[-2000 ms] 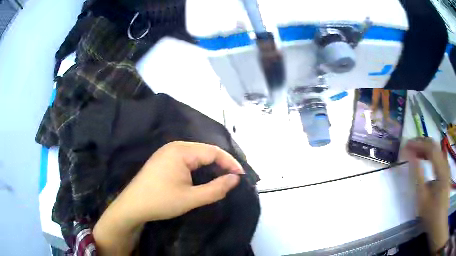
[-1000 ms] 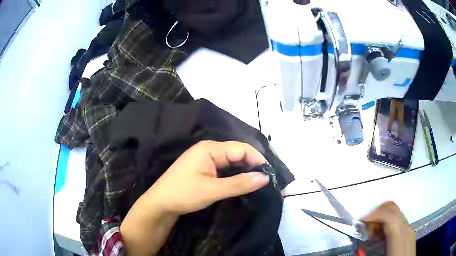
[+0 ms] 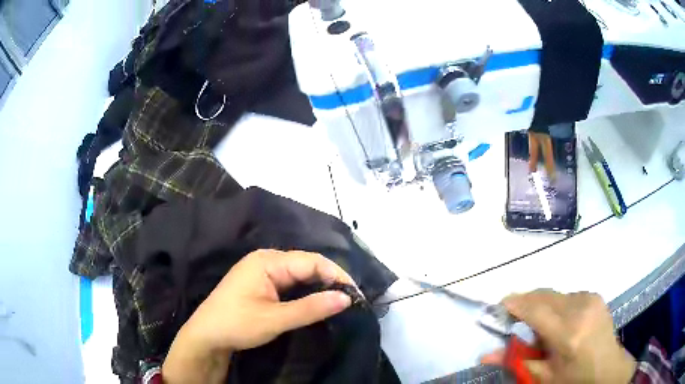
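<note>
A dark plaid garment with black lining lies over the left of the table. My left hand pinches its seam edge between thumb and fingertips, below and left of the needle area. My right hand holds the fabric scissors by the red handle. The blades point left towards the pinched edge and are slightly blurred; they look nearly closed. I cannot tell whether the tips touch the cloth.
The white sewing machine head stands at the top centre, with a grey attachment beside the foot. A smartphone and green-blue thread snips lie to the right. A pale loop lies on the dark cloth.
My right hand has picked up the scissors from the right and brought them to the seam edge; their blades, wide apart a second ago, are closer together. My left hand keeps its pinch.
</note>
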